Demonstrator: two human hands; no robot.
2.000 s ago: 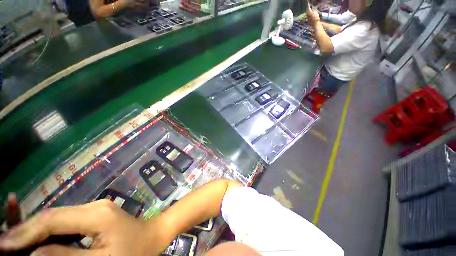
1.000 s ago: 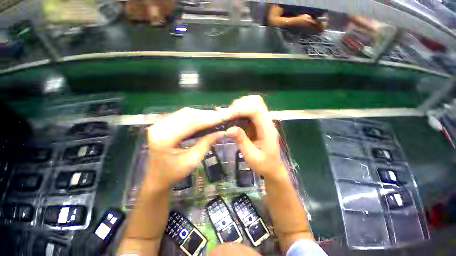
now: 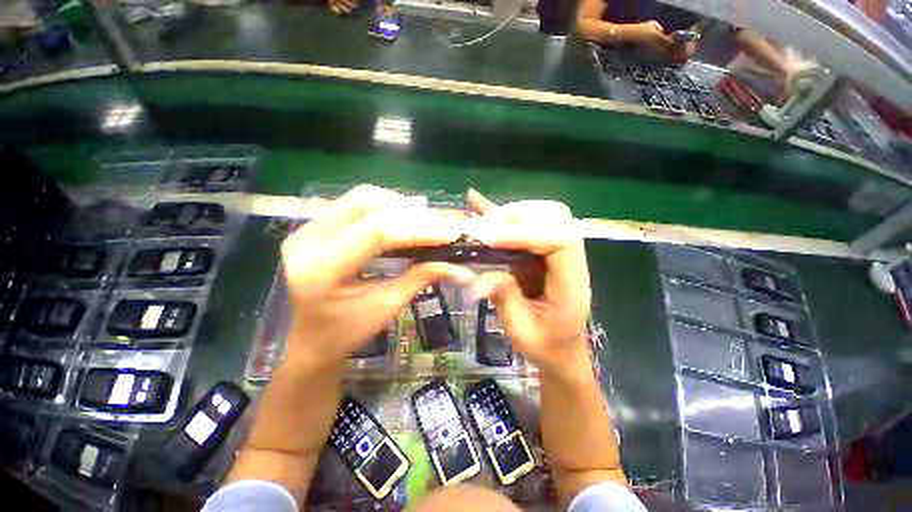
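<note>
My left hand (image 3: 345, 270) and my right hand (image 3: 535, 275) meet at the middle, both gripping a dark phone (image 3: 465, 250) held on edge between the fingertips, above the working tray (image 3: 268, 345). Most of the held phone is hidden by the fingers; I cannot tell if it is more than one. Beneath, several phones lie face down in the tray, one (image 3: 433, 318) between my wrists. Three keypad phones lie face up nearer me: left (image 3: 368, 446), middle (image 3: 446, 432), right (image 3: 500, 430).
The left tray (image 3: 185, 345) holds rows of black phones with pale labels. A separate phone (image 3: 208, 425) lies between it and my left forearm. The right tray (image 3: 712, 405) has several phones in its right column. Beyond the pale rail (image 3: 640, 232) runs a green conveyor (image 3: 290, 150); a person's hands (image 3: 660, 38) are opposite.
The view has swung from the right tray to the working tray. Since one second ago, my hands remain together on the held phone, which now shows more edge-on.
</note>
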